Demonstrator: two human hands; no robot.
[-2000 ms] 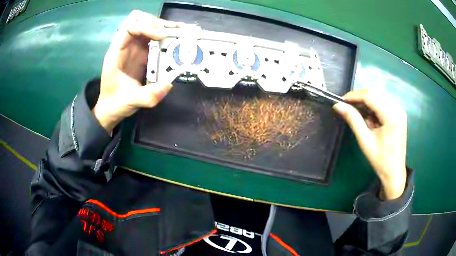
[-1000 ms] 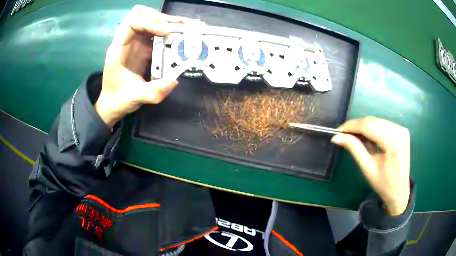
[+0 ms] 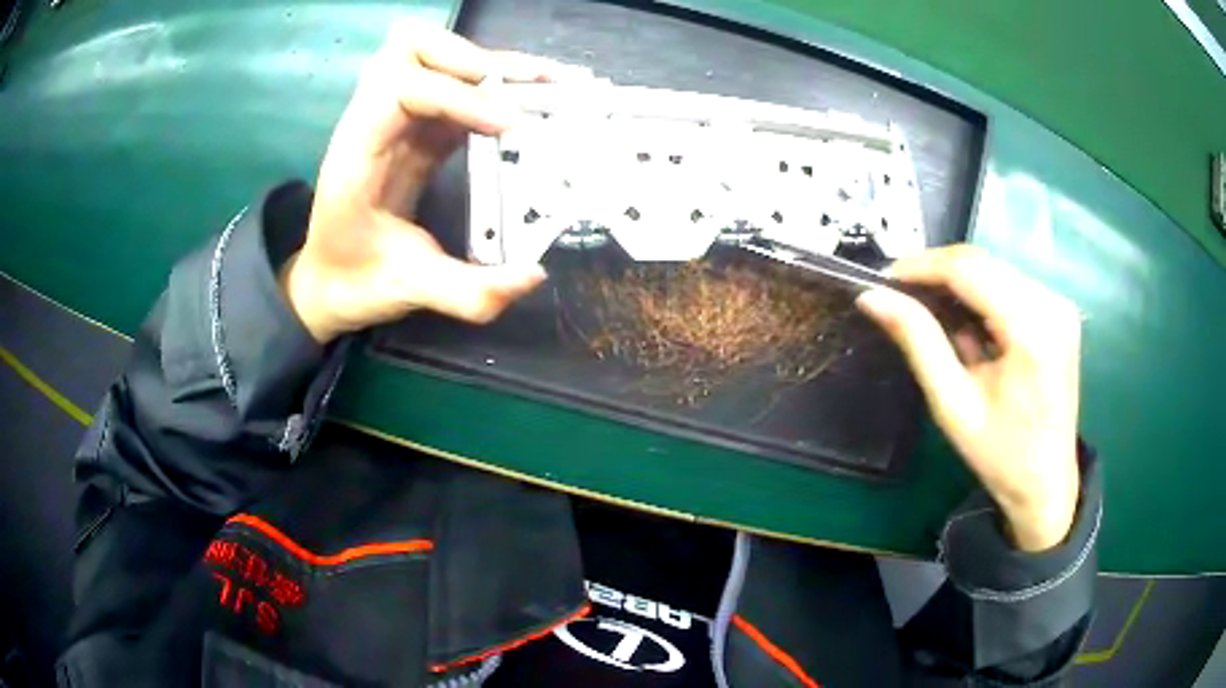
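My left hand (image 3: 403, 202) grips the left end of the silver-white plate assembly (image 3: 672, 168) and holds it over the black parts tray (image 3: 645, 427). The plate's scalloped edge faces me and its face is bright with glare, with small dark holes. My right hand (image 3: 988, 363) holds the tweezers (image 3: 820, 262) like a pen. Their tips are at the middle dark slot on the scalloped edge. Whether they hold a pin cannot be told. A loose heap of copper pins (image 3: 706, 323) lies in the tray below the plate.
The tray rests on a glossy green bench (image 3: 1102, 269). Part of another plate assembly (image 3: 1219, 188) shows at the right rim. The bench's front edge curves below the tray, close to my dark jacket. The dark floor with yellow lines shows at both sides.
My right hand has lifted the tweezers from the copper heap up to the plate's middle slot. My left hand and the plate have shifted right, and the plate's blue discs no longer show.
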